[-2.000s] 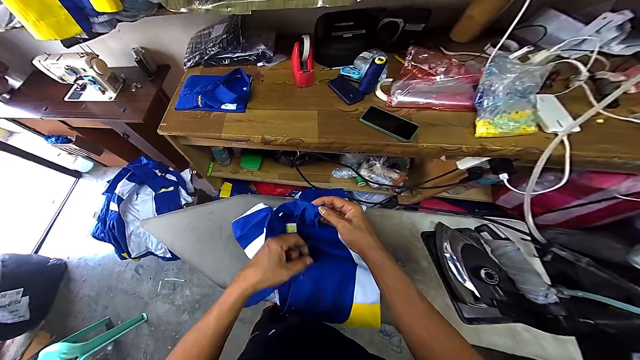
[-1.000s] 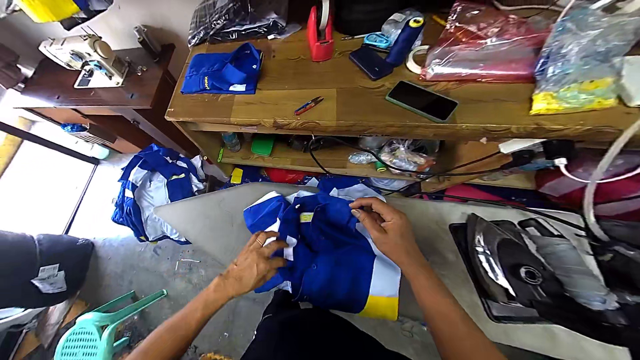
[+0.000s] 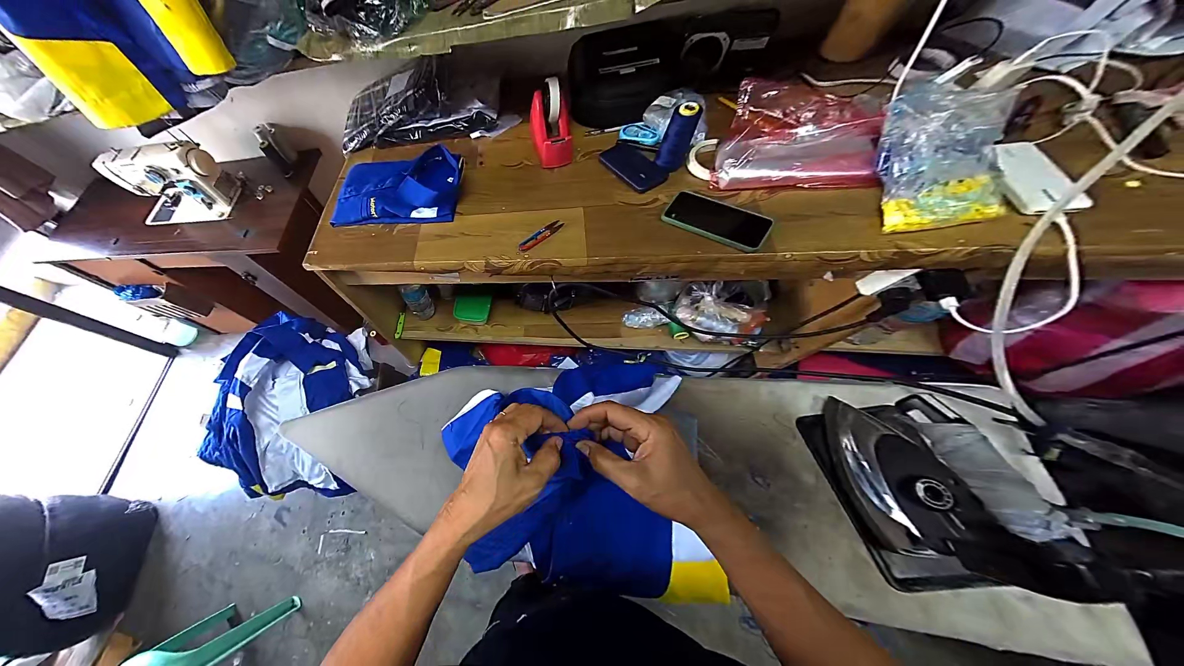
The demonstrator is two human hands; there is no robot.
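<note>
A blue, white and yellow garment (image 3: pixel 606 532) lies over the near edge of a grey ironing board (image 3: pixel 370 444). My left hand (image 3: pixel 518 458) and my right hand (image 3: pixel 643 458) are close together above it, each pinching the blue cloth between thumb and fingers, at what may be the collar or front opening. The exact part they pinch is bunched and partly hidden by the fingers. A steam iron (image 3: pixel 911 486) rests on a dark pad to the right of my right hand. Small thread snips (image 3: pixel 540 236) lie on the wooden bench beyond the board.
The wooden bench (image 3: pixel 462 250) holds a folded blue shirt (image 3: pixel 398 188), a red tape dispenser (image 3: pixel 552 125), a phone (image 3: pixel 717 220), a blue thread spool (image 3: pixel 679 136) and plastic bags. Cables hang at the right. A sewing machine (image 3: pixel 176 176) and a garment pile (image 3: pixel 287 407) are at the left.
My hands were farther apart over the garment one second ago; now they are close together, both gripping blue cloth. The snips show on the bench now and one second ago, not two seconds ago.
</note>
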